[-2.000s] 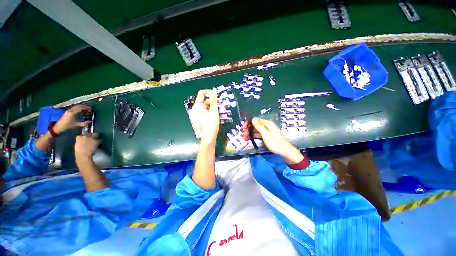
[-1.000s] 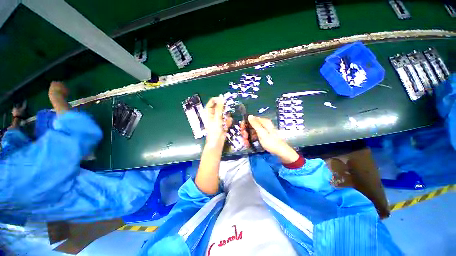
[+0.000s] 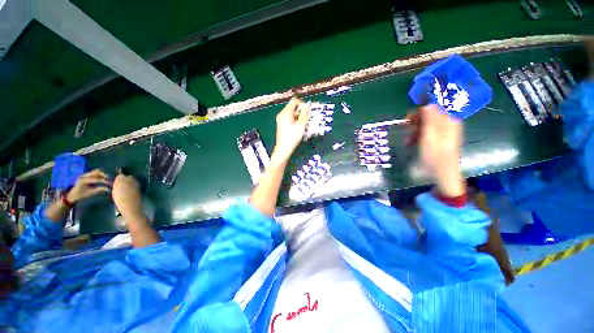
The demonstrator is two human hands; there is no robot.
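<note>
My left hand (image 3: 291, 125) is at the left edge of an upper group of small board modules (image 3: 320, 121); its fingertips are pinched, but whether they hold a module I cannot tell. My right hand (image 3: 441, 140) is blurred, just below the blue parts bin (image 3: 417, 93), with something dark and reddish at its fingers, probably the cutters. White bits (image 3: 451, 96) lie in the bin. A second group of modules (image 3: 311, 177) lies near the front edge, and a third group (image 3: 374, 147) lies in rows between my hands. A carrier strip (image 3: 253, 154) lies left of my left hand.
Carrier strips (image 3: 536, 91) lie side by side at the right, near another person's sleeve (image 3: 580, 117). A darker stack (image 3: 167, 164) lies at the left. Another person's hands (image 3: 127, 195) work further left, by a blue bin (image 3: 68, 170). Boards (image 3: 408, 26) lie on the belt beyond the pale edge.
My right hand has moved right, from the lower modules to below the bin. My left hand has moved up to the upper group. The lower modules are uncovered. The neighbour's hands are back at the bench.
</note>
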